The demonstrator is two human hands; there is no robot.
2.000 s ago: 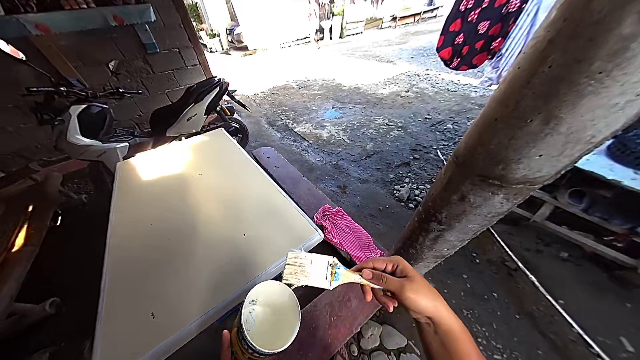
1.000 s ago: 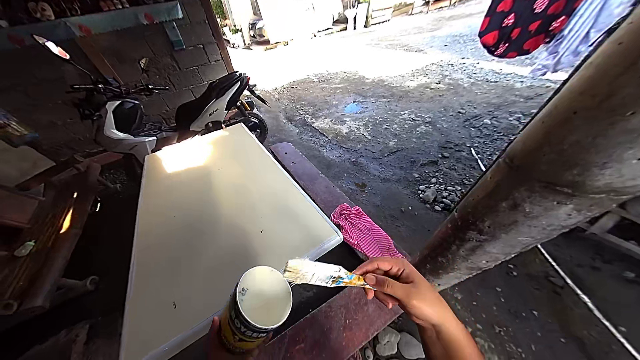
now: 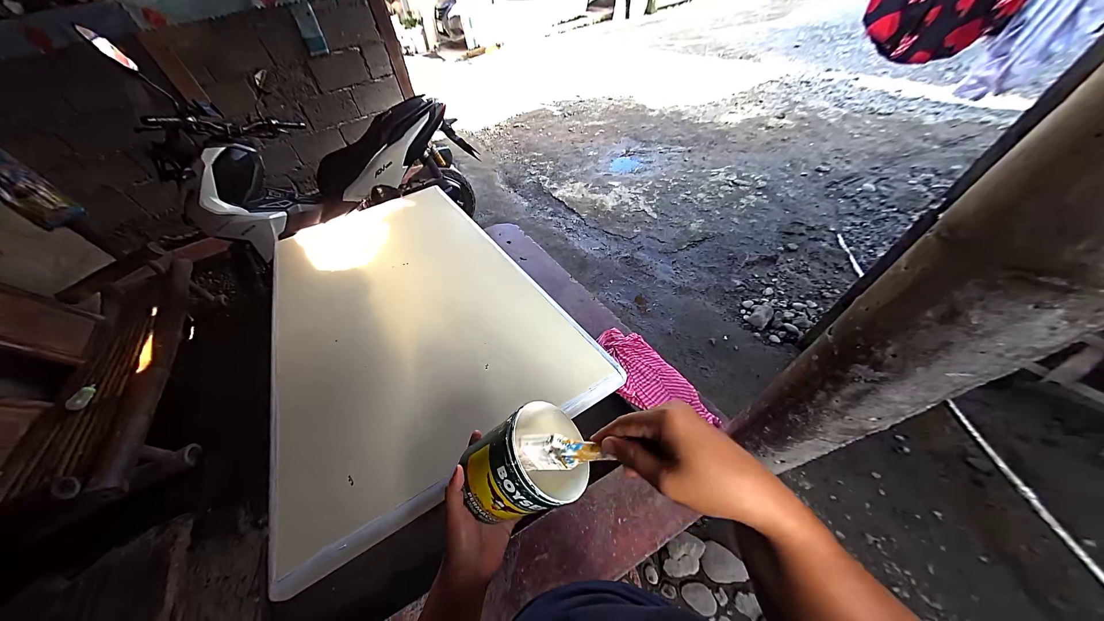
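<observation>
My left hand (image 3: 473, 526) holds a Boysen paint can (image 3: 496, 483), tilted, its open mouth facing up toward me. Pale paint coats the inside of the can. In my right hand (image 3: 681, 457) is a flat paintbrush (image 3: 552, 452) with a paint-smeared head, pinched by its handle; the bristles are inside the can's mouth. Beyond the can lies a cream, glossy panel (image 3: 414, 345) with a pale edge, marked by a few small dark specks. A pink checked cloth (image 3: 651, 371) rests beside the panel's near right corner.
A white and black motorcycle (image 3: 362, 164) stands behind the panel. A maroon bench (image 3: 561, 285) runs under and beside it. At the right slants a thick post (image 3: 940, 285). A bamboo bench (image 3: 103, 379) is at the left, and stones (image 3: 703, 565) lie below my right arm.
The brush has moved from above the can's rim into its mouth. My left hand has come further into view with the can, which is now tilted more.
</observation>
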